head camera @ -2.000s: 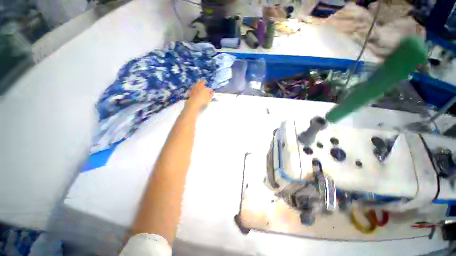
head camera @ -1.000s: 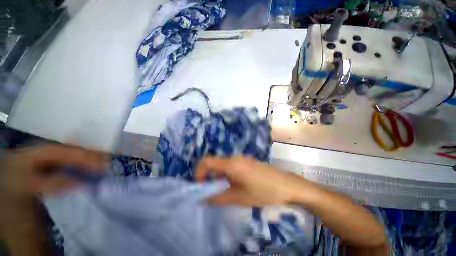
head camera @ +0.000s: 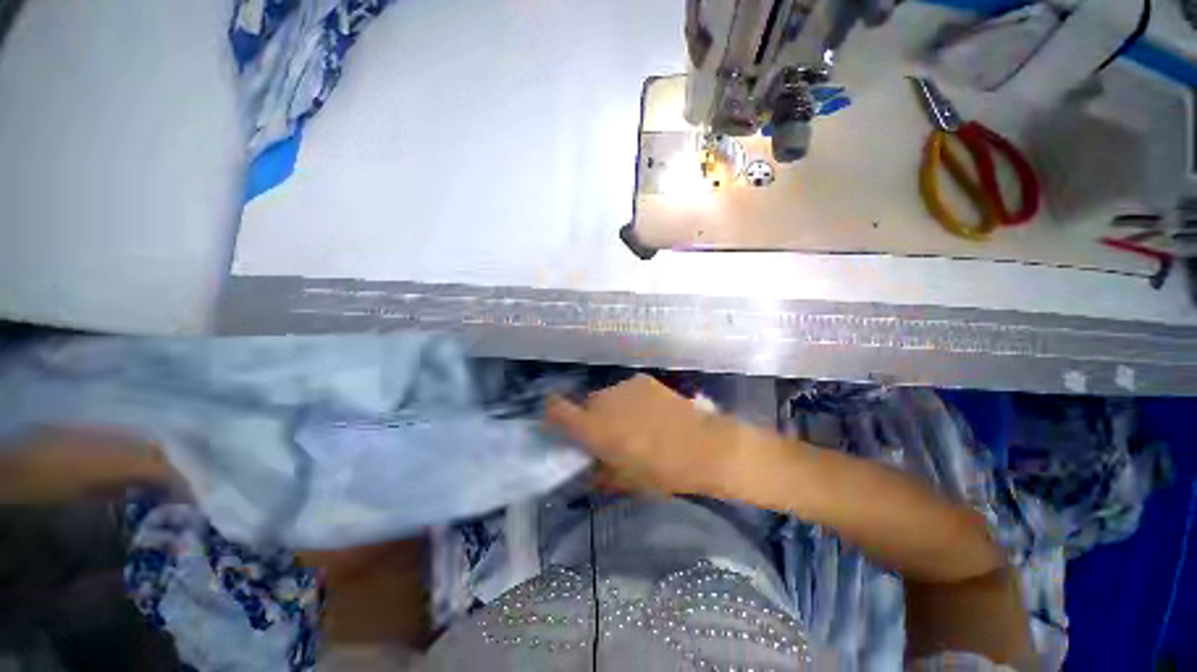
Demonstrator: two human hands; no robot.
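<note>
A smooth pale blue fabric (head camera: 328,460) is stretched across the front of the table, below its edge, and runs to the left rim of the picture. My right hand (head camera: 630,427) pinches its right end. My left arm passes partly behind the fabric. My left hand (head camera: 79,466) is blurred and cut off at the left rim, so its fingers and grip cannot be made out. Dark blue floral fabric (head camera: 217,591) hangs below at the left.
The sewing machine's needle area (head camera: 715,164) is lit on its cream bed (head camera: 840,217). Scissors with yellow and red handles (head camera: 978,177) lie right of it. A grey ruler strip (head camera: 525,315) runs along the table edge. Floral fabric (head camera: 295,66) lies at upper left. A blue bin (head camera: 1162,578) holds bluish pieces at right.
The view has shifted down and right. The floral bunch that lay at the table's front edge is gone from there. The pale fabric is now spread wider, and my left hand has moved to the left rim.
</note>
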